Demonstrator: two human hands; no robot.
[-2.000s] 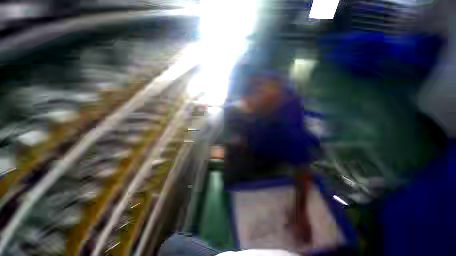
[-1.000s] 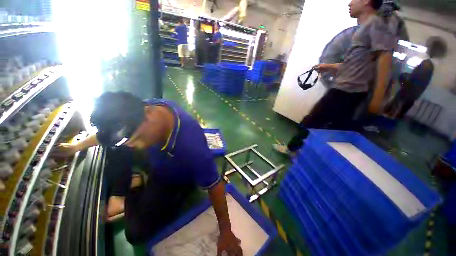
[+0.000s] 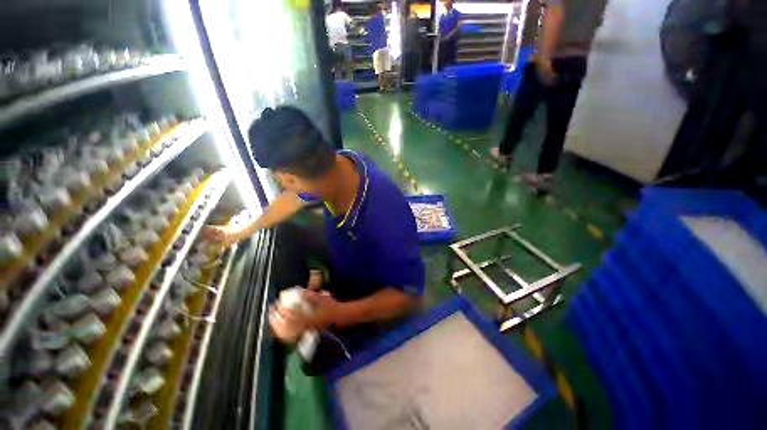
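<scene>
Neither of my hands is in the picture. Nearest in front are the shelves of the lit cabinet at the left, with rows of white power adapters (image 3: 107,301) on yellow socket boards (image 3: 139,290) and white edge rails (image 3: 158,304). A blue tray (image 3: 437,369) with a pale liner lies at the bottom centre; a few thin dark lines show on its liner. A coworker in a blue polo (image 3: 378,235) crouches between the shelves and the tray, one hand at a lower shelf, the other around white things, probably adapters.
A metal frame stool (image 3: 513,273) stands right of the coworker. A tall stack of blue trays (image 3: 673,302) is at the right. A smaller filled tray (image 3: 431,216) lies behind. A walking person (image 3: 551,84), more people and tray stacks (image 3: 458,97) are farther back.
The view has turned left. The coworker's hand has left the blue tray and is now near the body with white things. The walking person has moved away from the near tray stack.
</scene>
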